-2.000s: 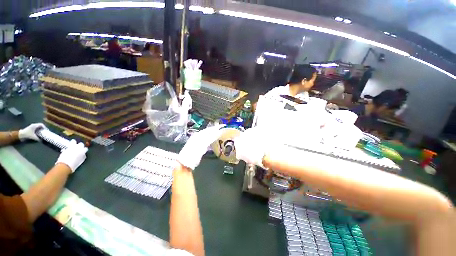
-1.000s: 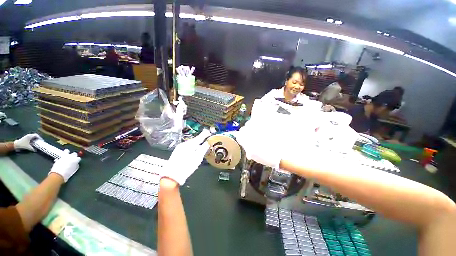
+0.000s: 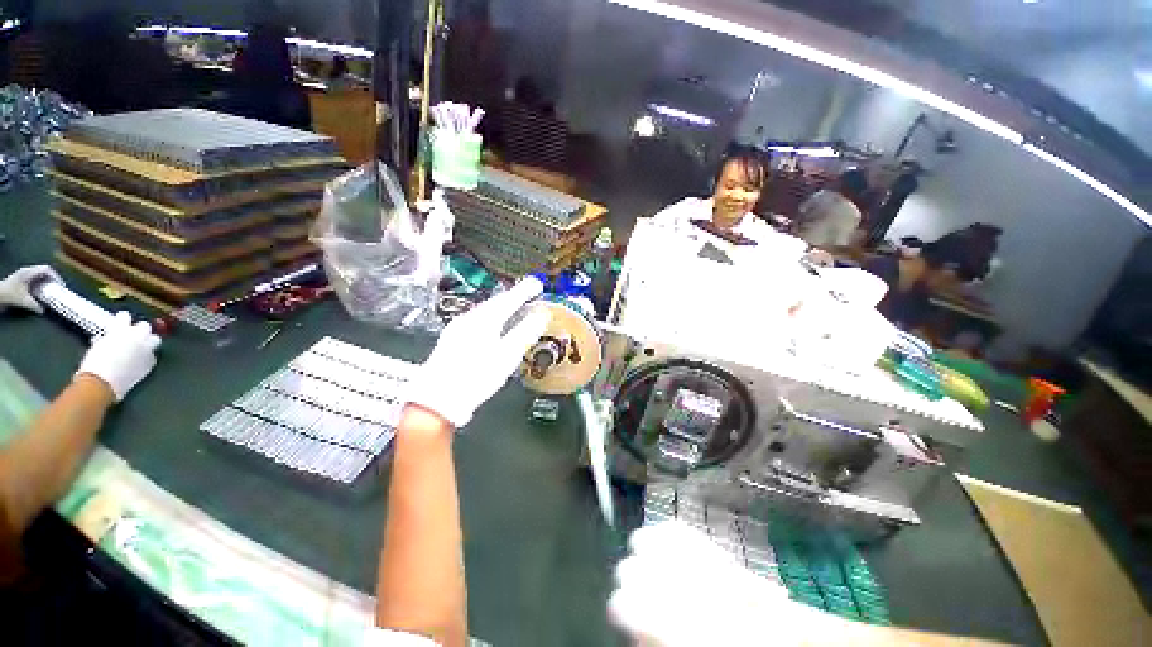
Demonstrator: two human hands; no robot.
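Observation:
My left hand [image 3: 474,354], in a white glove, is at the left edge of the tan reel [image 3: 564,349]; whether its fingers grip anything is hidden. My right hand [image 3: 695,588], gloved and overexposed, is low in front of the machine [image 3: 809,436], over the near end of the rows; its fingers are unclear. A pale strip [image 3: 596,458] hangs between reel and machine. The dark round head [image 3: 637,427] has silver blocks at its centre. Plain silver blocks [image 3: 721,516] stand in rows below it, green-banded blocks [image 3: 828,571] to their right.
A silver slab of parts [image 3: 310,411] lies left of my left forearm. Behind are stacked trays [image 3: 190,215], a clear bag [image 3: 373,259] and a green-white container [image 3: 456,158]. Another worker's gloved hands [image 3: 120,356] hold a row of parts. Cardboard [image 3: 1055,556] lies right. A person stands behind the machine.
My right hand has moved from the machine's top left down to its front, uncovering the round head. The pale strip now shows. My left hand stays by the reel. The view has shifted.

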